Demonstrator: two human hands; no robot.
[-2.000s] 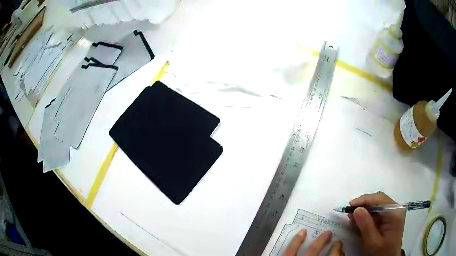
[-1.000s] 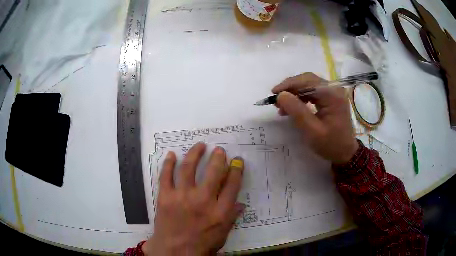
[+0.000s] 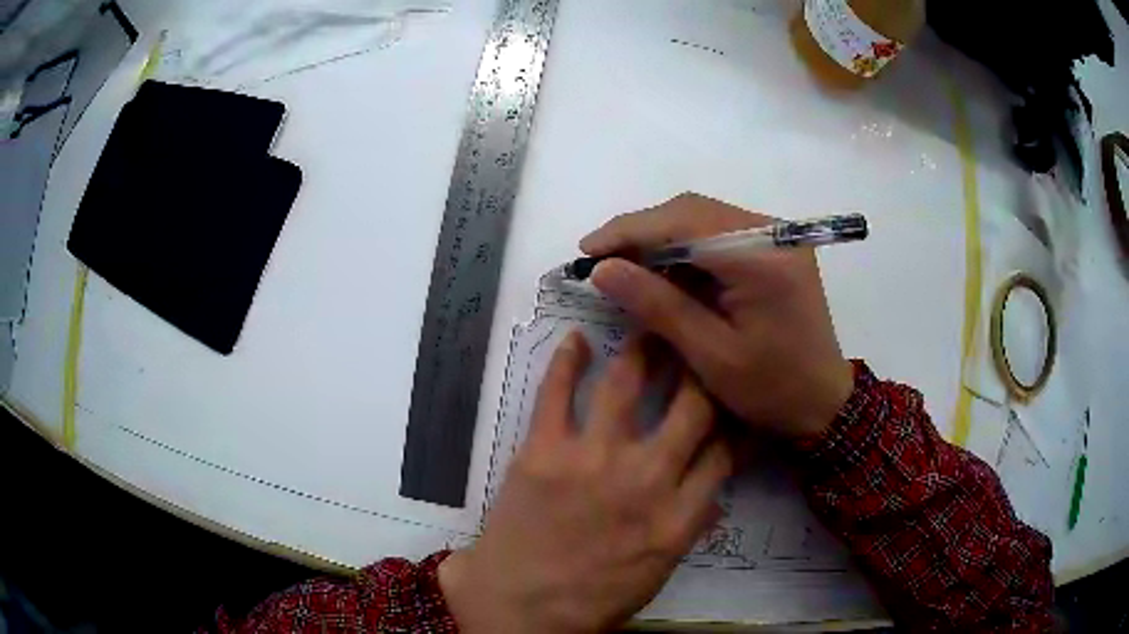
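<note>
My right hand (image 3: 743, 316) holds a clear-barrelled gel pen (image 3: 731, 244) with a black grip; its tip is at the upper left corner of the pattern template. My left hand (image 3: 594, 483) lies flat with fingers spread on the pale pattern template (image 3: 526, 359), which has a stepped outline and printed marks. The hands cover much of the template, and my right hand overlaps the left fingers. The steel ruler (image 3: 477, 248) lies just left of the template. White drafting paper (image 3: 334, 409) with thin lines is underneath.
A black pattern piece (image 3: 186, 204) lies at left, grey pattern pieces (image 3: 37, 161) at far left. A glue bottle (image 3: 854, 37) and black bundle (image 3: 1028, 37) are at the upper right. A masking tape roll (image 3: 997, 353) and green tool (image 3: 1077, 492) are at right.
My right hand has moved left, bringing the pen tip from the paper beyond the template to its upper left corner. My left hand stays on the template. The camera view has shifted.
</note>
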